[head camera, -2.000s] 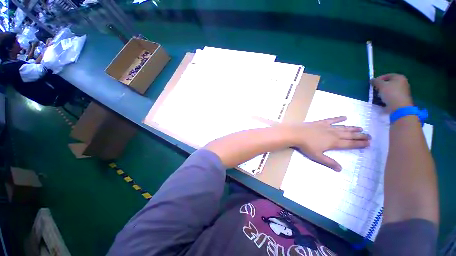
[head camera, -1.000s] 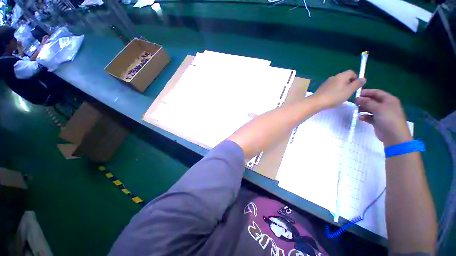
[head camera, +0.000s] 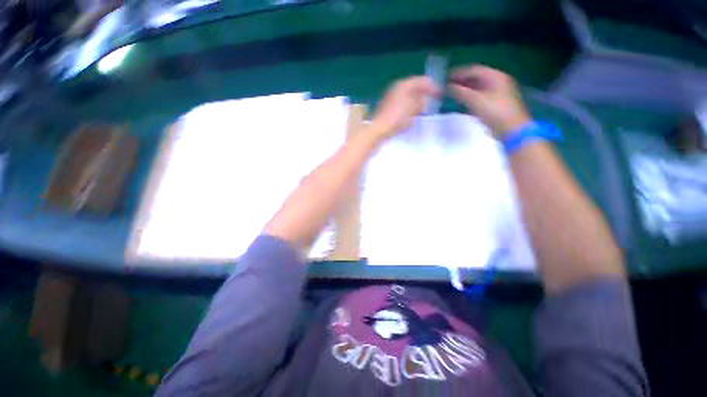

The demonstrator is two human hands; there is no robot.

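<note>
The frame is blurred. A narrow pale strip (head camera: 436,76) stands out past the top edge of the white sheet (head camera: 438,190). My left hand (head camera: 408,102) grips the strip from its left side, near the sheet's top edge. My right hand (head camera: 487,91), with a blue band (head camera: 532,135) on the wrist, is at the strip's right side with its fingers bent; whether it touches the strip is too blurred to tell. A white strip end (head camera: 456,277) shows at the sheet's lower edge.
A stack of white sheets (head camera: 240,174) lies on cardboard (head camera: 350,225) at left. An open brown box (head camera: 91,169) is far left. A clear bag with white items (head camera: 659,186) lies far right. Blue cord (head camera: 482,281) is at the sheet's lower edge. A thin bundle (head camera: 601,143) curves at right.
My view has swung to the right, so the bench things appear further left. Since the oldest frame, my left hand has moved from flat on the sheet up to the strip.
</note>
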